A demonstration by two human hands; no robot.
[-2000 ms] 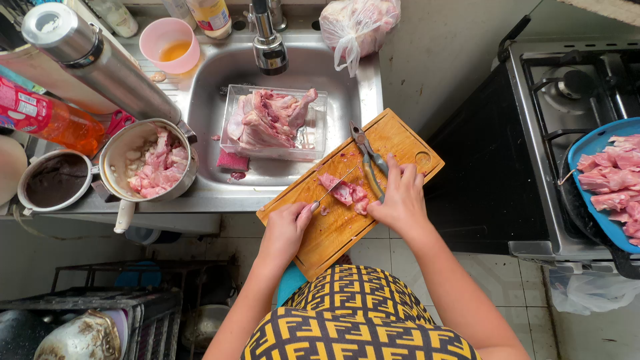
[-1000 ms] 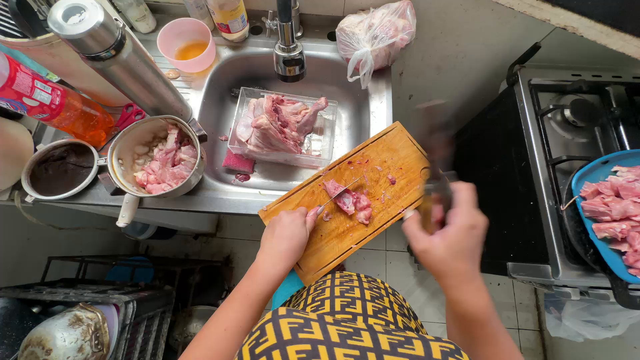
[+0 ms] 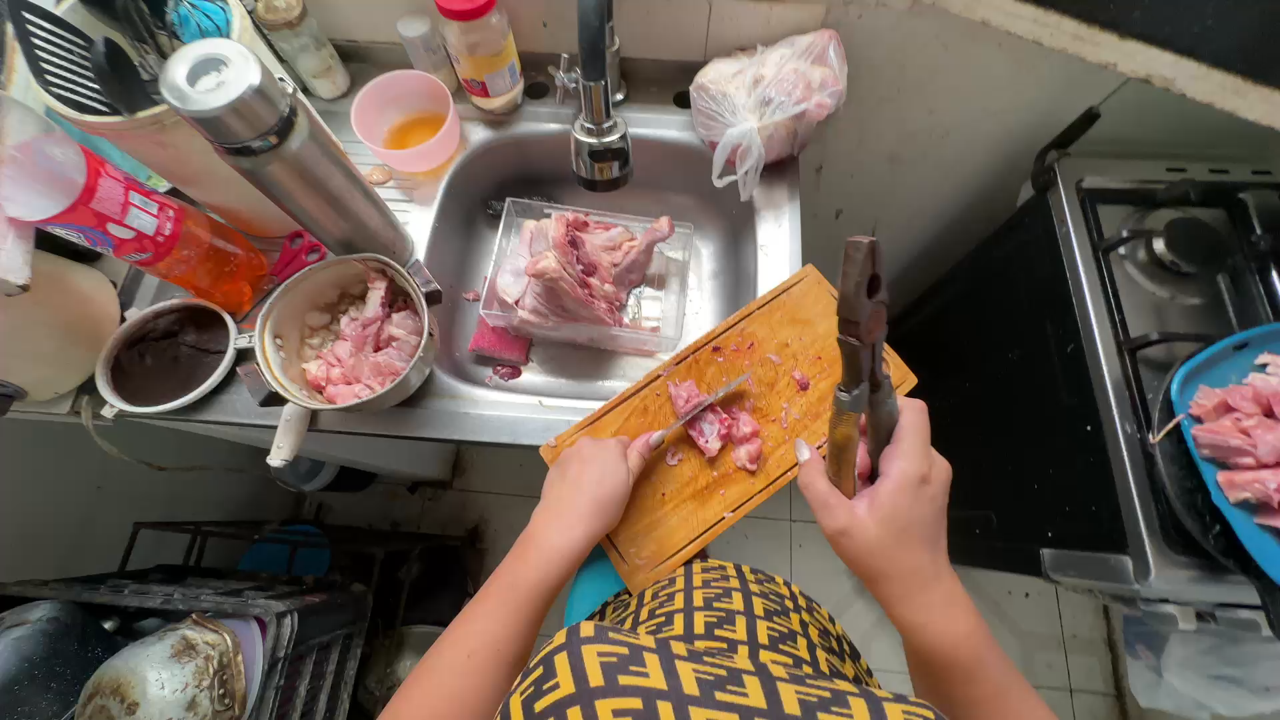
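Note:
My left hand [image 3: 592, 490] grips a knife [image 3: 712, 402], its blade resting across raw meat pieces [image 3: 710, 432] on a wooden cutting board [image 3: 640, 535]. Held by the handles in my right hand [image 3: 890, 500], a pair of pliers [image 3: 862, 340] stands with its jaws upward over the right part of the board. Small meat scraps lie around the pieces. Beyond the board, a clear plastic container [image 3: 655, 338] with raw poultry [image 3: 580, 270] sits in the steel sink [image 3: 725, 235]. A pot [image 3: 345, 265] at the left holds cut raw meat [image 3: 370, 345].
A faucet [image 3: 600, 140] overhangs the sink, with a bag of raw meat [image 3: 775, 95] at its right corner. A steel flask [image 3: 290, 150], a soda bottle [image 3: 150, 220] and a pink bowl [image 3: 405, 120] crowd the left. Right is a stove [image 3: 1100, 240] with a blue tray [image 3: 1205, 440] of meat.
Two seconds ago the pliers lay low over the board under my right hand. One second ago they were a raised blur; now they stand upright over the board. My left hand keeps the knife on the meat.

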